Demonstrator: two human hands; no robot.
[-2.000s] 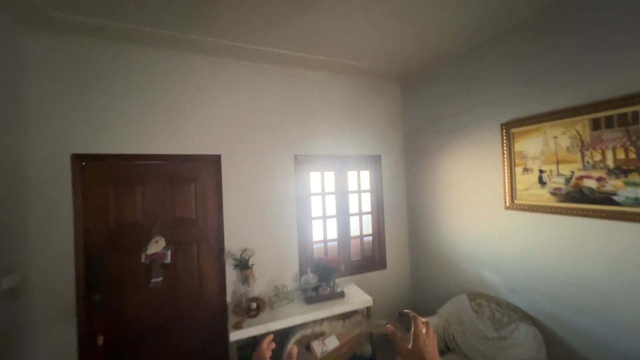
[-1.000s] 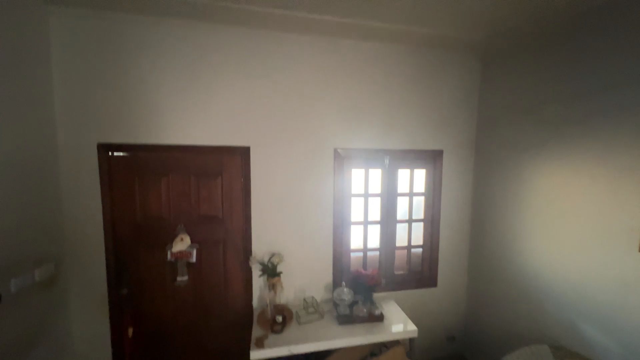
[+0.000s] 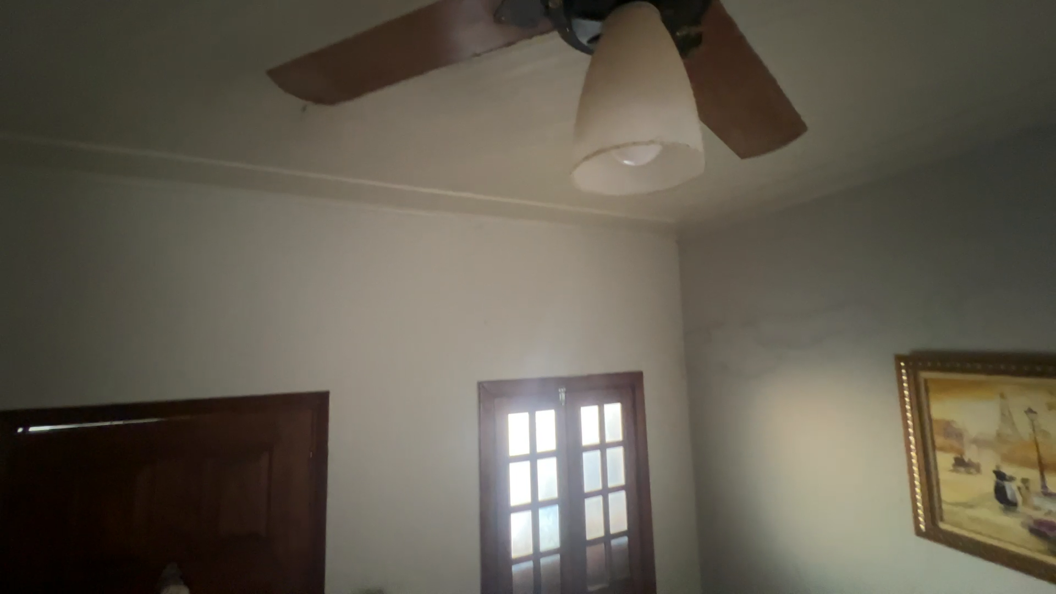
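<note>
Neither my left hand nor my right hand shows in the head view now. Overhead hangs a ceiling fan with brown blades (image 3: 421, 51) and a frosted bell-shaped lamp shade (image 3: 637, 107), a bulb visible inside its open lower rim. Lower down, a wooden-framed window (image 3: 566, 487) with small bright panes is set in the pale wall. What my hands hold or touch is out of view.
A dark wooden door (image 3: 165, 503) stands at the lower left, with the top of a small ornament (image 3: 172, 577) on it. On the right wall hangs a painting in an ornate gold-coloured frame (image 3: 922, 462).
The view has tilted up strongly, bringing the ceiling fan in and taking the white table out. Both hands showed at the bottom edge two seconds ago; neither shows now.
</note>
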